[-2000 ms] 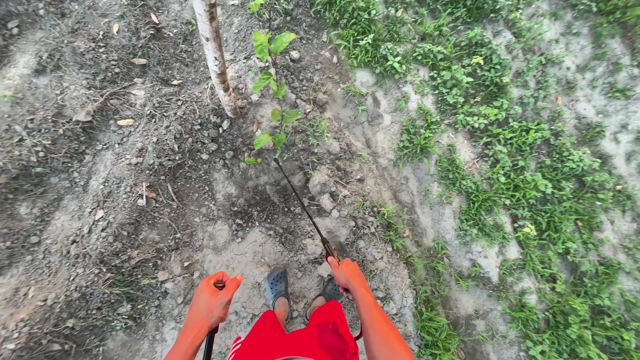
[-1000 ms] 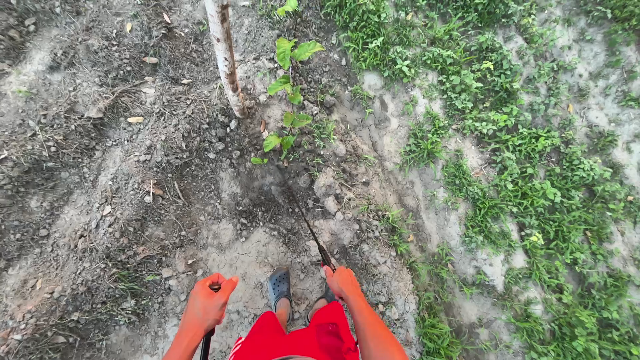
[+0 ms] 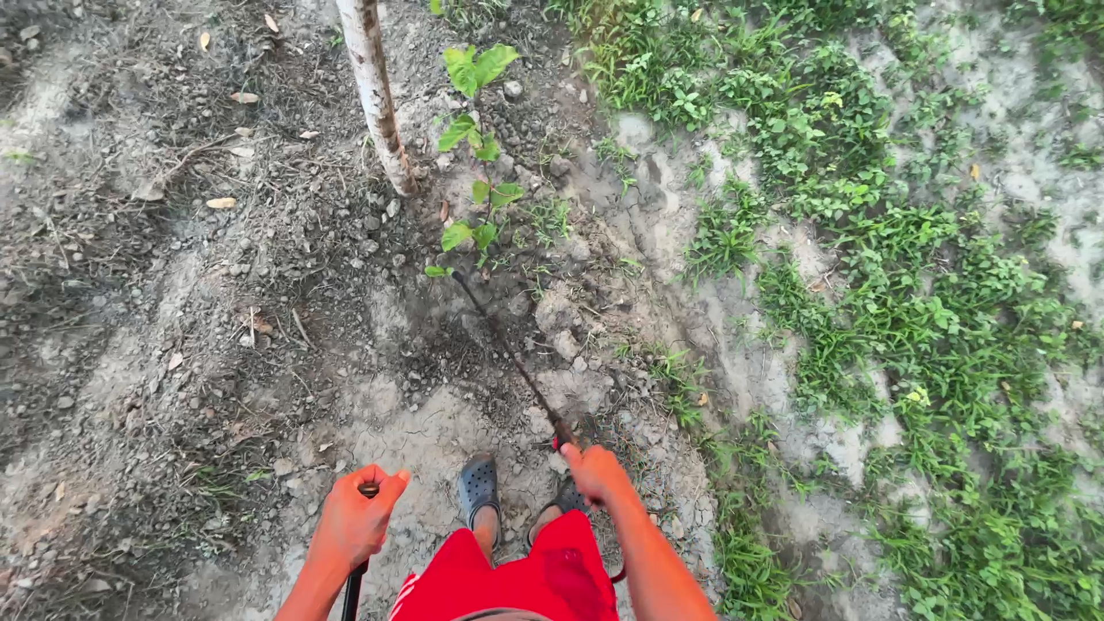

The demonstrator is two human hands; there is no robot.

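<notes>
My right hand point(image 3: 597, 474) grips the handle of a long thin dark wand point(image 3: 516, 360), perhaps a sprayer lance, with a red part near my thumb. The wand slants up and left; its far end lies by the lowest leaf of a leafy green seedling point(image 3: 483, 191). At lower left, my left hand point(image 3: 358, 517) is closed around the top of a black rod-like lever point(image 3: 354, 591) with a brownish end, whose lower part leaves the frame. A dark hose piece curves beside my right forearm.
A pale slender trunk or post point(image 3: 375, 95) rises left of the seedling. My feet, in grey clogs point(image 3: 479, 490), stand on dry, cloddy soil point(image 3: 414, 440). Low grass and weeds point(image 3: 906, 302) cover the right side. Dry leaves and twigs lie scattered at left.
The wand's far end has shifted left relative to the seedling, from near its stem two seconds ago to its lowest leaf. Both hands have kept their holds.
</notes>
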